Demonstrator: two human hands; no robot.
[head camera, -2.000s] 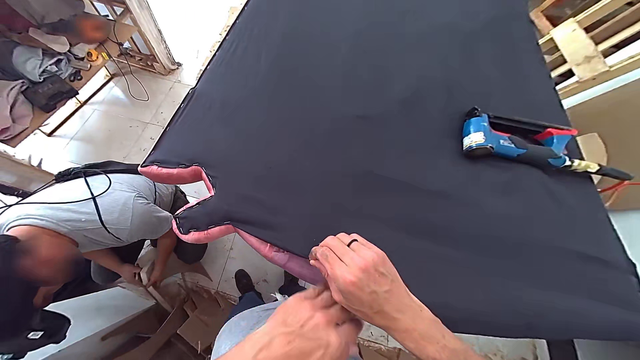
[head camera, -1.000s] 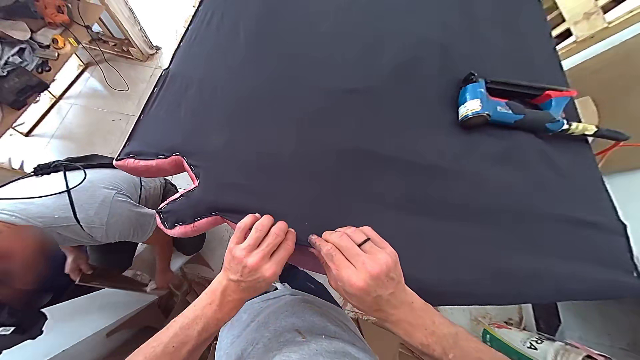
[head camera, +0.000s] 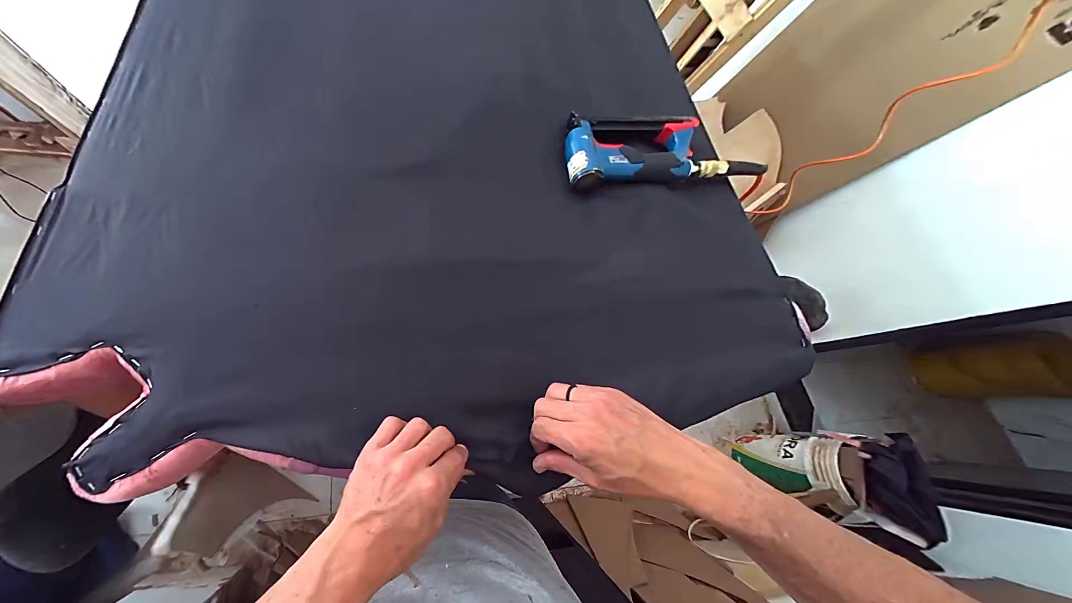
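Black fabric (head camera: pixel 419 251) covers the underside of an upholstered piece, with staples along its edge at the left notch. Pink upholstery (head camera: pixel 167 471) shows below that edge. My left hand (head camera: pixel 402 481) has its fingers curled over the near edge, gripping the black fabric. To its right, my right hand (head camera: pixel 599 435) pinches the same fabric, a dark ring on one finger. A blue pneumatic staple gun (head camera: pixel 632 159) lies on its side on the fabric at the upper right, its hose fitting pointing right. My fingertips are partly hidden in the fabric's folds.
An orange air hose (head camera: pixel 900 100) runs along the right side. Below the near edge lie cardboard scraps (head camera: pixel 603 536) and a white and green bucket (head camera: pixel 783 465) on its side with dark cloth at its mouth. Part of a person in dark clothing (head camera: pixel 50 502) shows at lower left.
My hands, together two seconds ago, are now apart, and my right hand has moved right along the near edge. The view has shifted right. The staple gun still lies on the fabric.
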